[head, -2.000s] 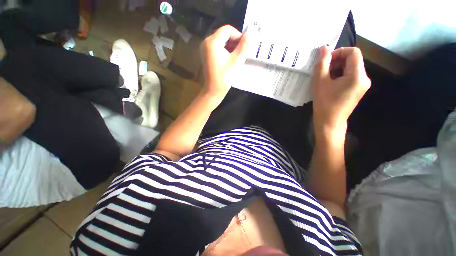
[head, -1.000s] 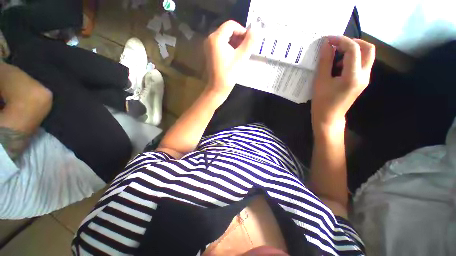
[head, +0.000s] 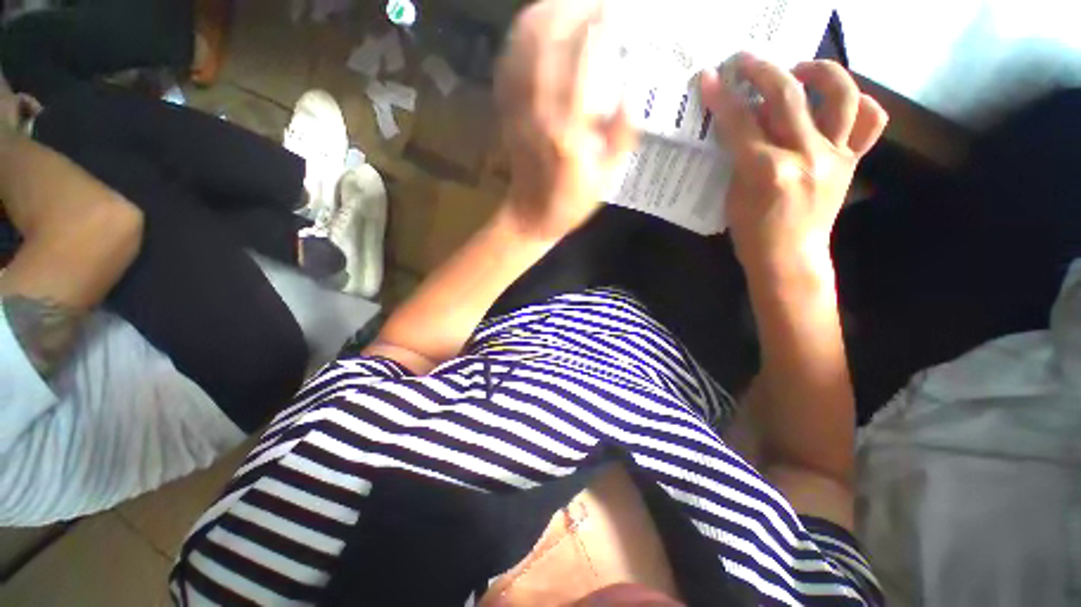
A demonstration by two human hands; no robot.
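Observation:
A white printed leaflet (head: 682,178) with small grey text and short dark bars lies over my lap at the top of the view, cut off by the upper edge. My left hand (head: 563,119) is blurred over its left part; whether it grips the paper cannot be told. My right hand (head: 788,154) is on the right part of the leaflet, fingers bent, fingertips against the paper near the dark bars. A dark board corner (head: 836,42) shows beside the paper on the right.
A bright white table (head: 972,59) is at the upper right. A seated person in black trousers (head: 178,225) is on the left, with white shoes (head: 362,225). Paper scraps (head: 385,101) lie on the tiled floor. Grey cloth (head: 972,474) is at the lower right.
My left hand has moved up and right over the leaflet and is blurred. My right hand has moved slightly inward, its fingers now farther over the paper. The neighbour's arm has shifted.

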